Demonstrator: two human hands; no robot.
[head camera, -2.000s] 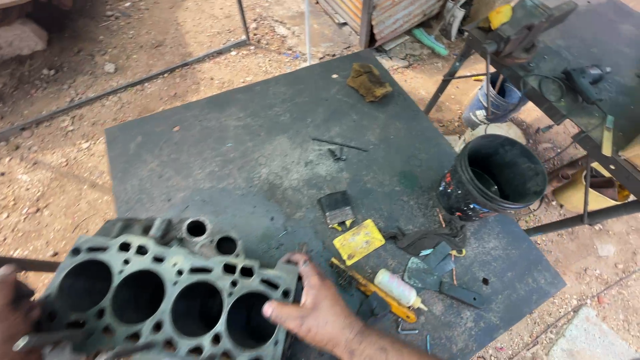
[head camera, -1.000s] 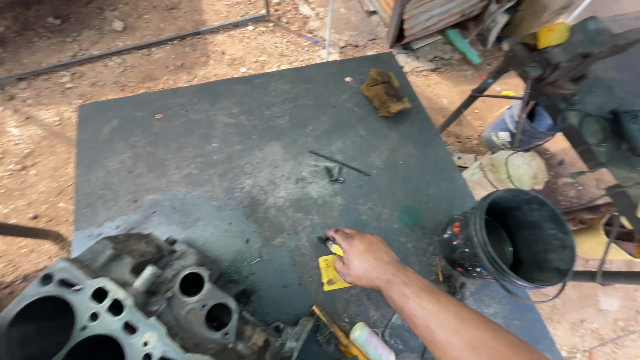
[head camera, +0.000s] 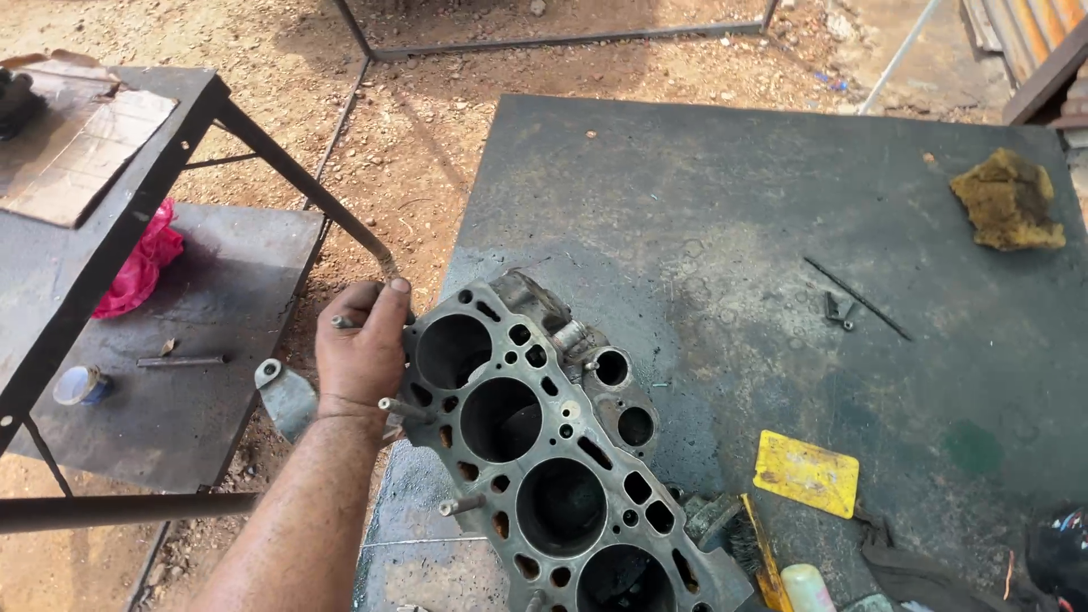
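Observation:
A metal engine cylinder block (head camera: 544, 425) stands on the dark sheet-topped table, its bored face up, with several bores and studs showing. At its upper left corner is my left hand (head camera: 365, 340), fingers curled beside a stud and thumb raised. Whether it grips the block cannot be told, as the fingertips are hidden. My right hand is out of view. To the right of the block lie a yellow flat plastic card (head camera: 806, 473), a yellow-handled wire brush (head camera: 765, 561) and a pale bottle (head camera: 807, 588).
The dark table (head camera: 765, 187) also carries a stained yellow sponge (head camera: 1009, 201), a thin dark rod (head camera: 858, 297) and small metal pieces (head camera: 837, 311). A metal bracket (head camera: 287, 398) juts left of the block. Another table (head camera: 110, 212) with cardboard (head camera: 93, 153) stands at the left.
The view has swung left. My right hand, at the paintbrush one second ago, has left the view, and the brush no longer shows beside the yellow card. My left hand has come into view.

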